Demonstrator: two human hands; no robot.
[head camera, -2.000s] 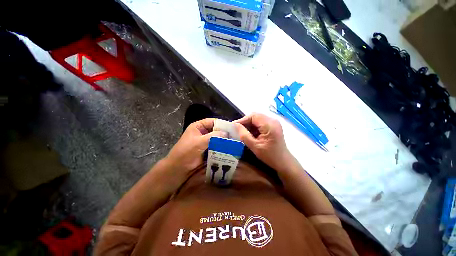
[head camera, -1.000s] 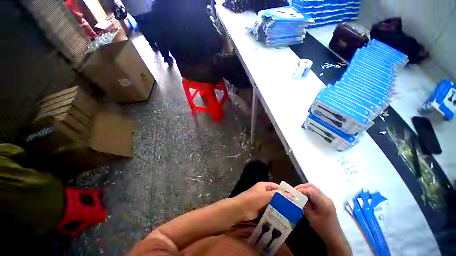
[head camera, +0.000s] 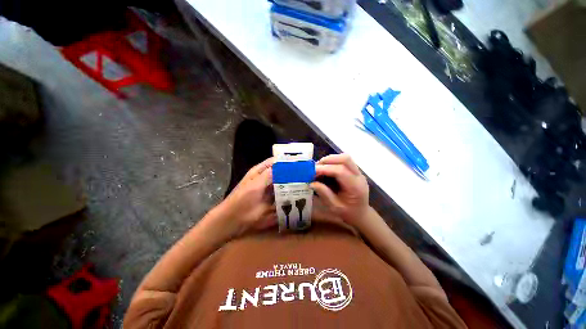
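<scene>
A blue and white retail box with black plugs pictured on it stands upright over my lap, its front facing up to me. A white hang tab shows at its top end. My left hand holds the box's left side, its fingers partly hidden behind it. My right hand touches the box's upper right edge with thumb and fingers. Whether the end flap is fully shut cannot be told. Thin blue flat cartons lie on the white table to the right.
Filled boxes stand at the table's far end. A heap of black cables and pale scraps lie on the right. A clear plastic cup is at the near table edge. Red stools stand on the littered floor at left.
The view has swung back down from the room to my lap. Compared with the earliest frame, the white tab now shows uncovered above the box, and my hands hold the box's sides.
</scene>
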